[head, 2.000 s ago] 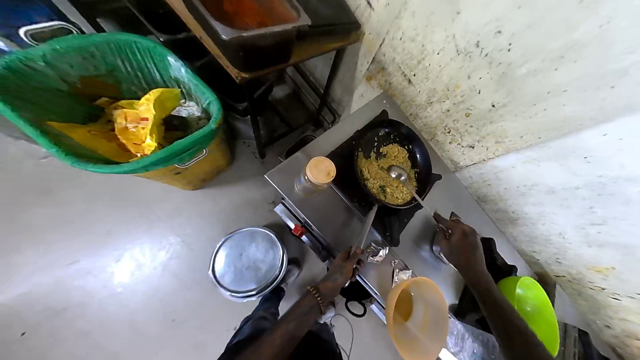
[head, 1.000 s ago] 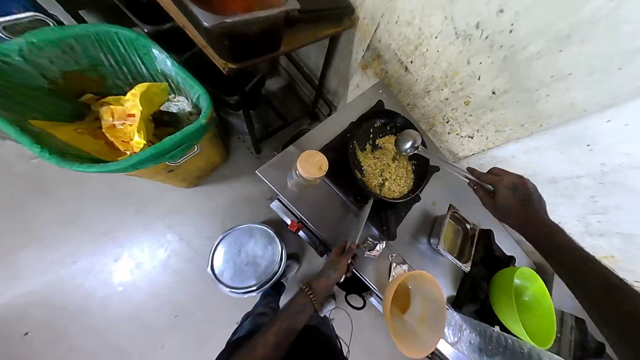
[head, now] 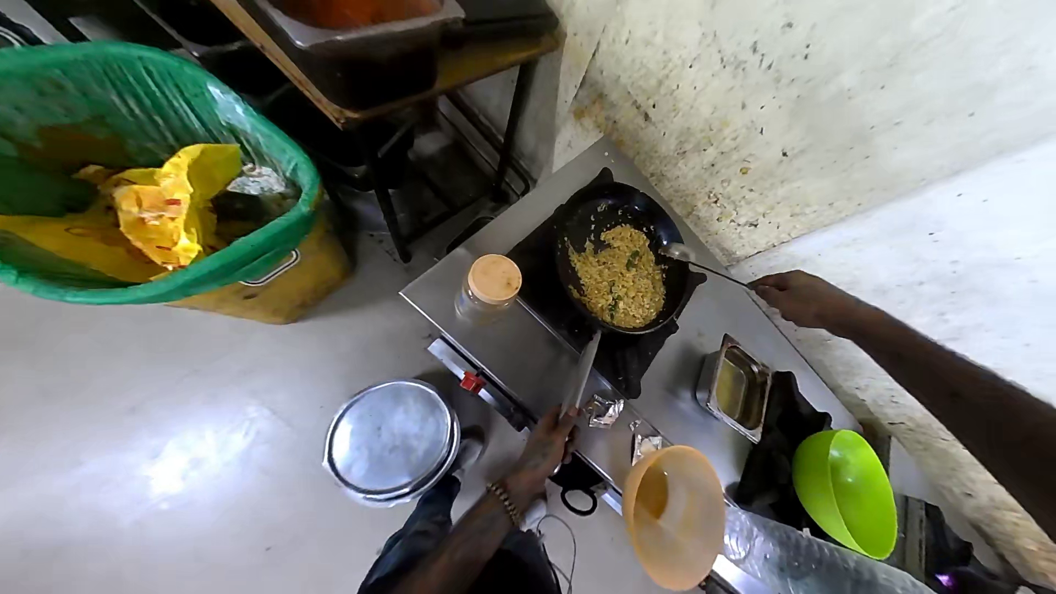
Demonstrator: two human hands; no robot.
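A black frying pan (head: 584,272) sits on the burner of a steel gas stove (head: 536,359). Yellowish grainy food, which looks like fried rice with green bits, (head: 623,276) lies in it. My left hand (head: 549,441) is closed around the pan's metal handle (head: 584,367). My right hand (head: 796,299), to the right of the pan, grips the far end of a metal ladle (head: 714,271); the ladle's bowl rests at the pan's right inner side, beside the food.
A lidded glass jar (head: 488,289) stands left of the burner. Right of it are a steel container (head: 736,388), black cloth (head: 784,433), an orange bowl (head: 674,516) and a green bowl (head: 846,493). A green-lined bin (head: 293,235) and a round metal lid (head: 392,441) are at left.
My right hand has moved away from over the steel container toward the wall side, still with the ladle. The ladle's bowl has gone from amid the food to the pan's side. My left hand keeps the handle.
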